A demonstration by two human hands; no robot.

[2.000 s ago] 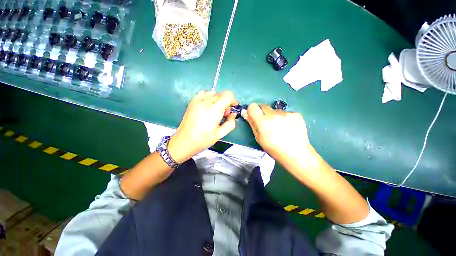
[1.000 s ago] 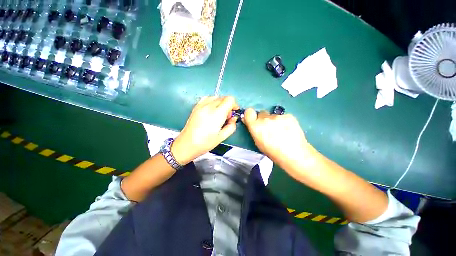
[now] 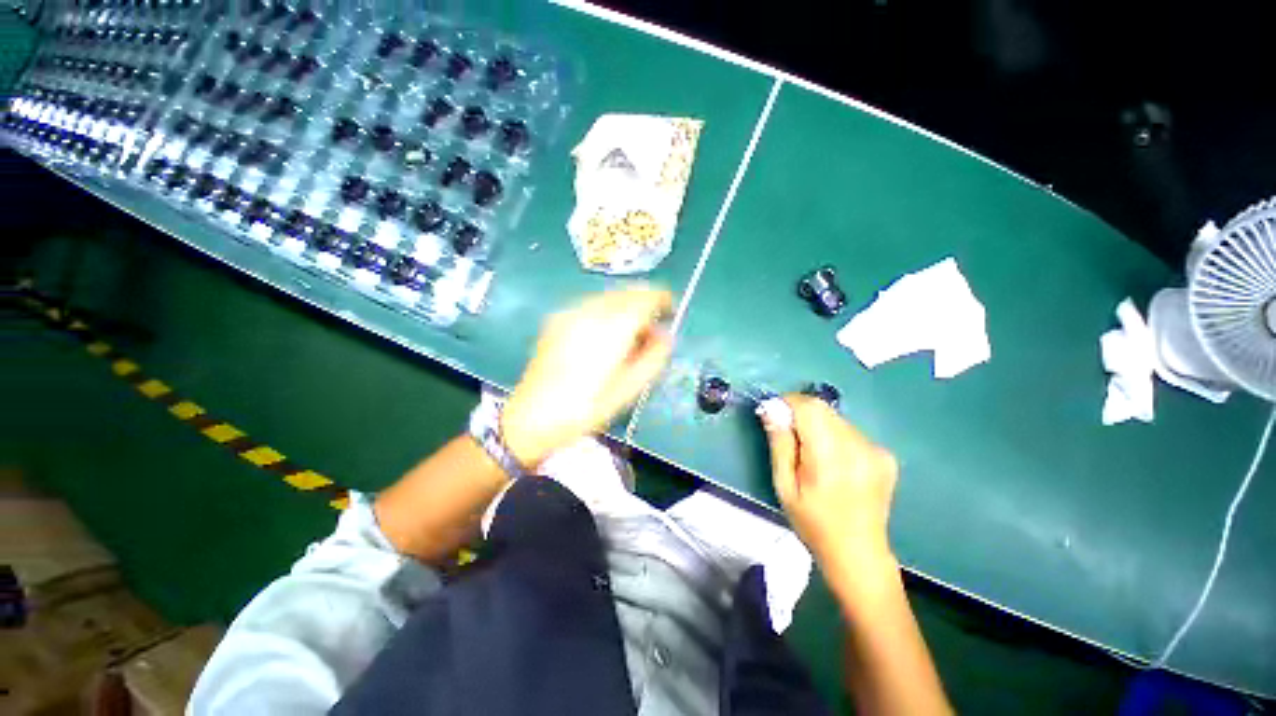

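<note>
My left hand [image 3: 591, 367] is motion-blurred above the bench's near edge, left of the black part; whether its curled fingers hold anything cannot be told. A small black part [image 3: 714, 393] lies on the green bench between my hands. My right hand [image 3: 835, 473] pinches a small pale item [image 3: 774, 411] at its fingertips; a thin dark line shows between it and the black part. A second black part [image 3: 823, 395] lies just beyond my right fingers, partly hidden. A third [image 3: 821, 291] lies farther back, beside a white paper [image 3: 924, 322].
Clear blister trays [image 3: 462, 291] with rows of black parts lie at the left. An open clear bag [image 3: 630, 189] of brass pieces lies beside them. A crumpled tissue [image 3: 1126, 367] and a white fan [image 3: 1243, 301] with a cord stand at the right. The bench [image 3: 1008, 476] is green.
The view has shifted, showing more tray. My hands have parted: the left moved off leftward and blurs, the right stays by the pale item. The black part between them now lies uncovered.
</note>
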